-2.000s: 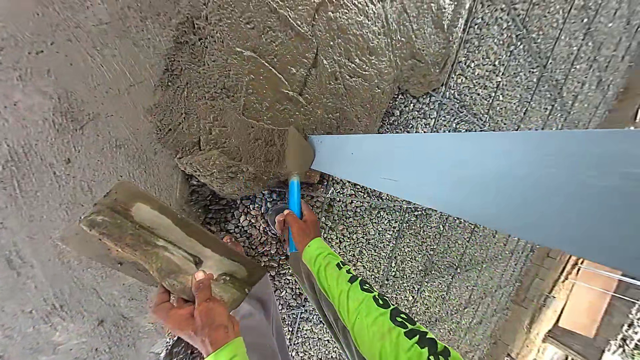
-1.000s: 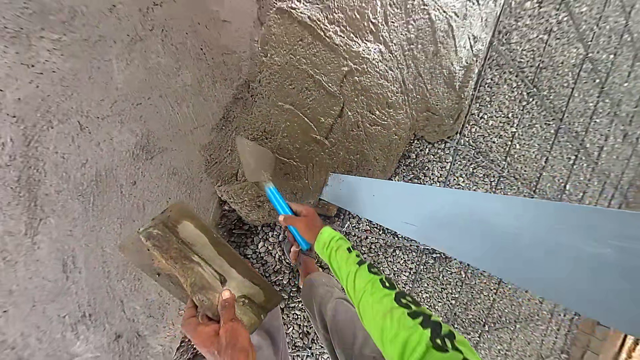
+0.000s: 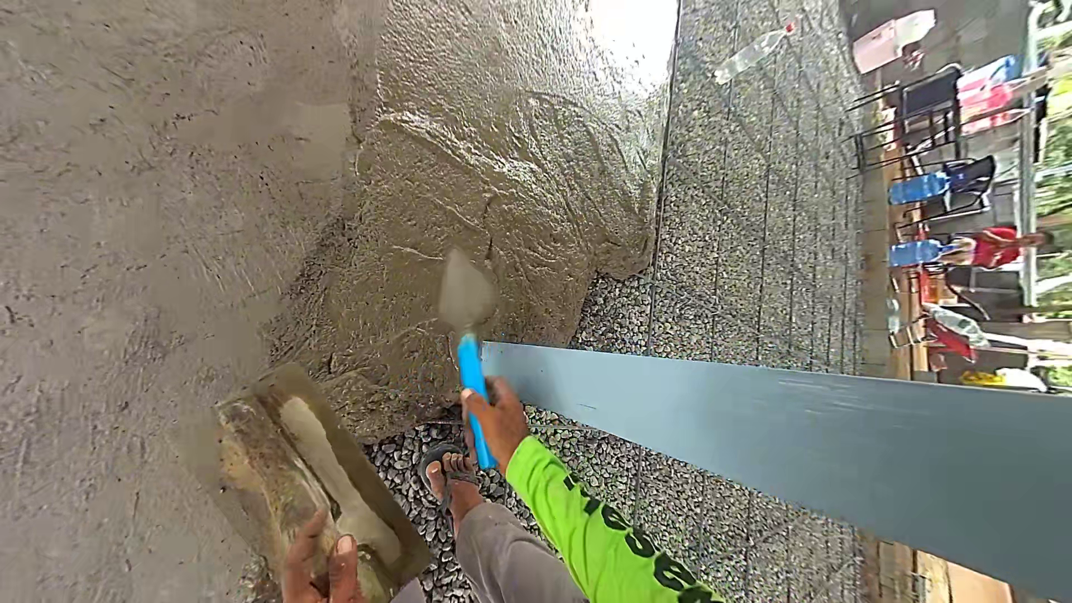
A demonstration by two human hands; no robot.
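My right hand (image 3: 498, 419) grips the blue handle of a pointed trowel (image 3: 467, 293), whose blurred blade is over a mound of wet concrete (image 3: 536, 201). At the lower left my left hand (image 3: 322, 561) holds a mortar-caked plastering float (image 3: 310, 486) by its back, thumb and a finger on the handle; part of the hand is cut off by the frame edge. Beside the trowel handle begins a long grey beam or board (image 3: 720, 427), which runs to the right edge. Smoothed wet concrete (image 3: 151, 251) covers the left side, next to the float.
Gravel under wire mesh (image 3: 754, 209) lies right of the mound. My sandalled foot (image 3: 452, 477) is on loose gravel below the mound. A plastic bottle (image 3: 754, 54) lies on the mesh. Farther off are chairs (image 3: 930, 96), blue water jugs (image 3: 917, 188) and a person in red (image 3: 997, 247).
The trowel blade has moved from beside the beam's end onto the wet concrete mound. Both hands keep their tools. The view has shifted, bringing the far-off chairs and person in.
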